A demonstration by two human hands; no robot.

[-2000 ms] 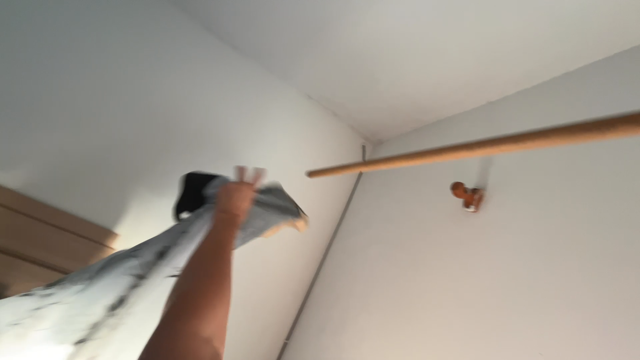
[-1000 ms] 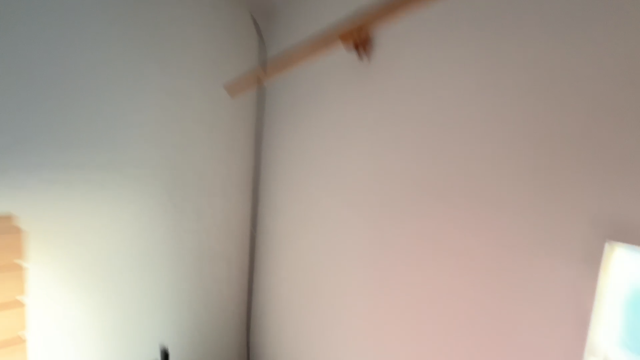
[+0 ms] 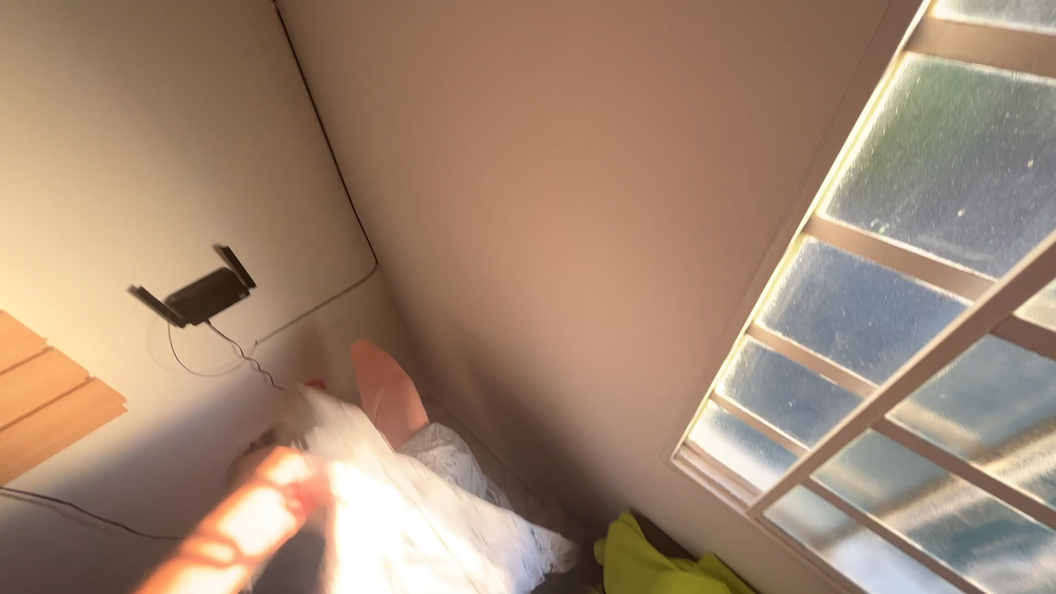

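My left hand (image 3: 305,487) reaches in from the lower left, gripping a white cloth (image 3: 412,520) that spreads to its right. Strong sunlight washes out the cloth and part of the arm, and the fingers are blurred. Just beyond the cloth lies a crumpled whitish patterned fabric (image 3: 454,458), beside a salmon-coloured flat item (image 3: 388,392) whose kind I cannot tell. My right hand is out of view.
A black router (image 3: 206,295) with two antennas and hanging cables is on the left wall. Wooden slats (image 3: 58,384) are at far left. Yellow-green fabric (image 3: 652,565) lies below the barred window (image 3: 874,396).
The view has swung downward and right from the upper wall and wooden rod. My left hand, seen two seconds ago raised with a light cloth and out of view one second ago, is now low on the left.
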